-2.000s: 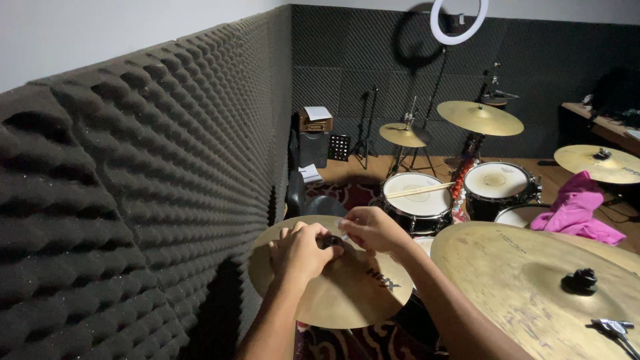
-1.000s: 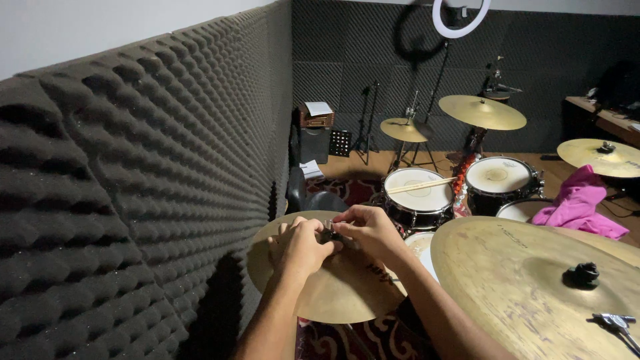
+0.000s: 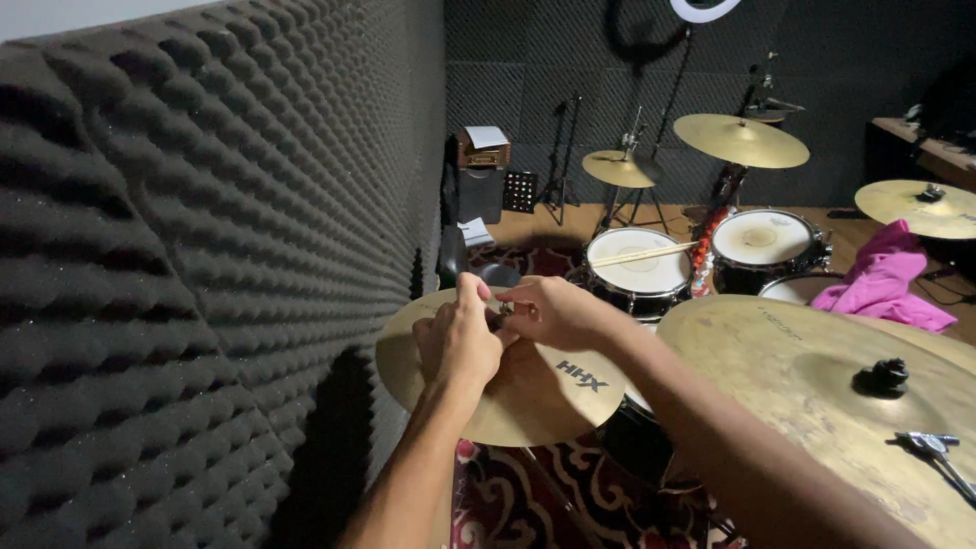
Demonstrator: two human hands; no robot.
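A bronze cymbal point(image 3: 534, 404) with dark lettering lies under both my hands at the lower middle. My left hand point(image 3: 463, 328) rests at the cymbal's centre, its thumb raised and its other fingers bent around the dark fitting point(image 3: 497, 319) there. From the right, my right hand point(image 3: 545, 311) meets it, thumb and fingertips pinched at the small metal top of the fitting. The fingers hide most of that fitting, so its exact shape cannot be told.
Grey acoustic foam point(image 3: 229, 229) covers the wall close on the left. A large cymbal point(image 3: 793, 381) with a drum key point(image 3: 934, 444) on it is at the right. Beyond stand a snare drum point(image 3: 637, 263) bearing drumsticks, a tom point(image 3: 762, 236), further cymbals and a pink cloth point(image 3: 884, 278).
My left thumb has lifted and points up, away from the fitting. My right hand stays at the cymbal's centre. The view has tilted somewhat downward.
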